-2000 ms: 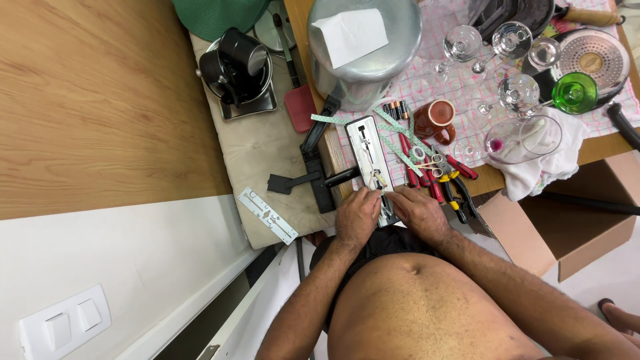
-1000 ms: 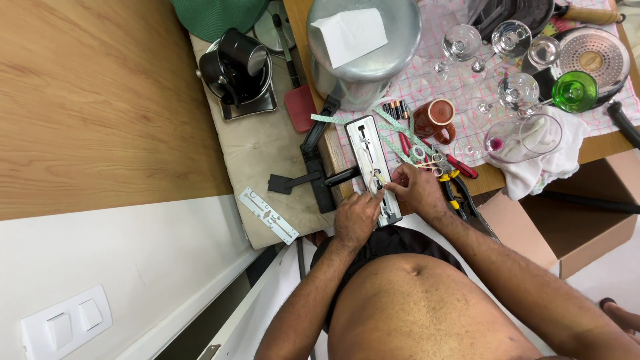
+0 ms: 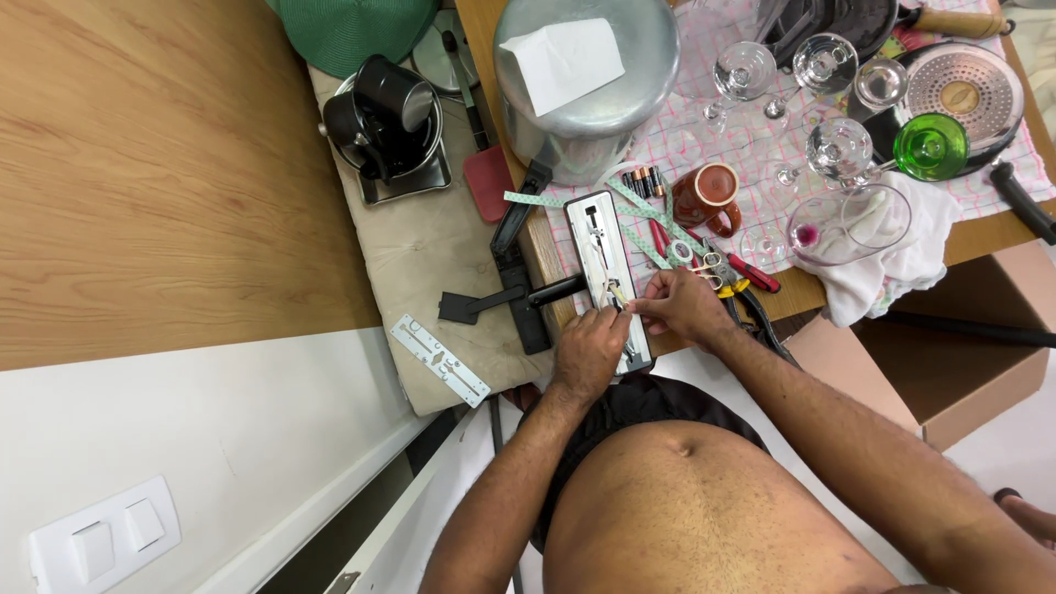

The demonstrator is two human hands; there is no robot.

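A long light fixture base (image 3: 600,239), white inside with a black rim and thin wires, lies at the table edge in front of me. My left hand (image 3: 591,348) rests on its lower part, with the fingertips at the wires (image 3: 609,285). From the right, my right hand (image 3: 681,307) pinches at the same wires, fingertips almost touching those of the left. What exactly the fingertips hold is too small to tell. A black jointed arm (image 3: 521,305) stands left of the base. Pliers with yellow and black handles (image 3: 747,301), scissors (image 3: 709,266) and a red-handled tool (image 3: 754,273) lie to the right.
A perforated metal plate (image 3: 440,360) lies on the beige cushion (image 3: 388,247). Behind stand a large aluminium pot (image 3: 587,74), a brown mug (image 3: 707,198), batteries (image 3: 643,181) and stemmed glasses (image 3: 839,148). An open cardboard box (image 3: 982,355) is below the table at right.
My right hand has moved slightly down along the base since one second ago. Two seconds ago it was lower, beside my left hand. My left hand stays on the base.
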